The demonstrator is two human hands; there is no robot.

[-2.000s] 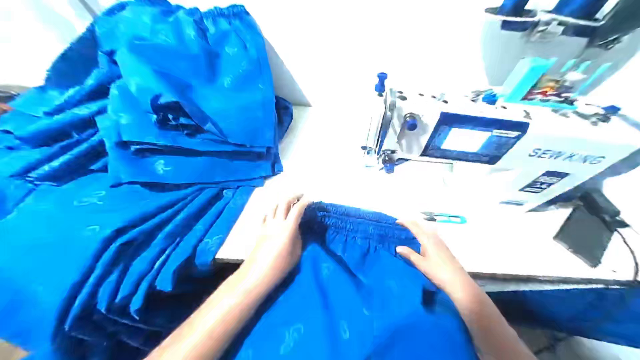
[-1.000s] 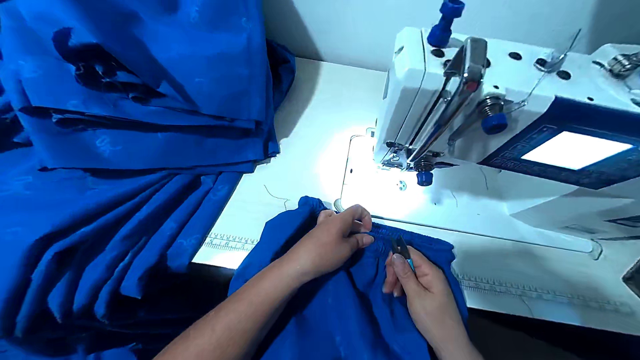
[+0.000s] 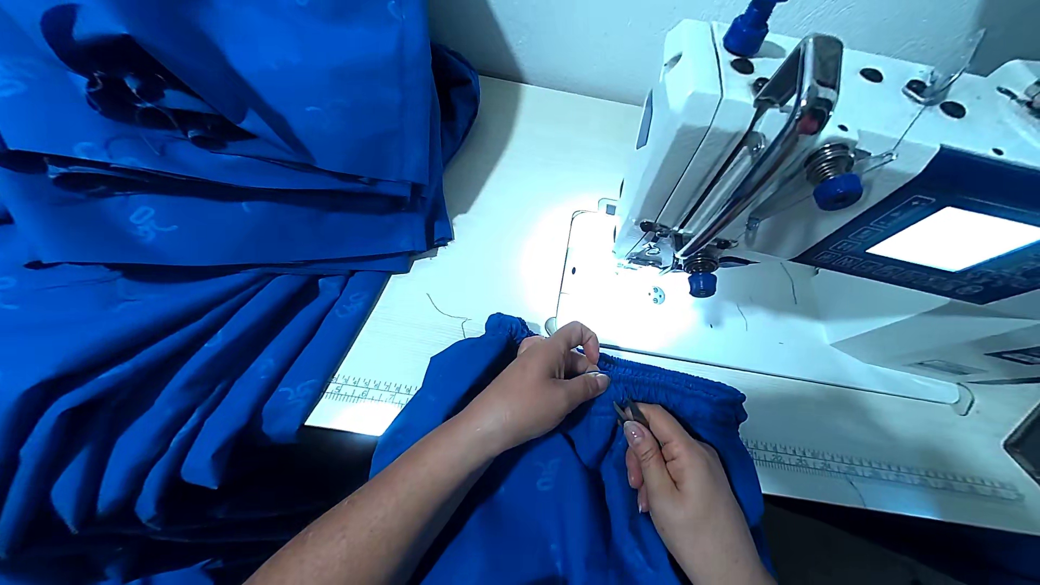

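Observation:
A blue garment (image 3: 569,479) with a gathered elastic waistband lies over the table's front edge, just before the sewing machine. My left hand (image 3: 552,382) pinches the waistband near its middle between thumb and fingers. In my right hand (image 3: 666,463) is a pair of small thread snips (image 3: 630,413), their dark blades pointing up and left at the fabric just below the waistband. Most of the snips' body is hidden by the fingers.
A white sewing machine (image 3: 788,138) with a lit panel stands at the right, its lamp shining on the needle plate. Folded blue fabric pieces (image 3: 268,219) are piled at the left. Measuring scales (image 3: 877,471) run along the table's front edge; loose threads (image 3: 445,309) lie on the tabletop.
The view has moved much closer since two seconds ago. My right hand, then on the waistband, now holds the snips. My left hand has moved from the waistband's left end toward its middle.

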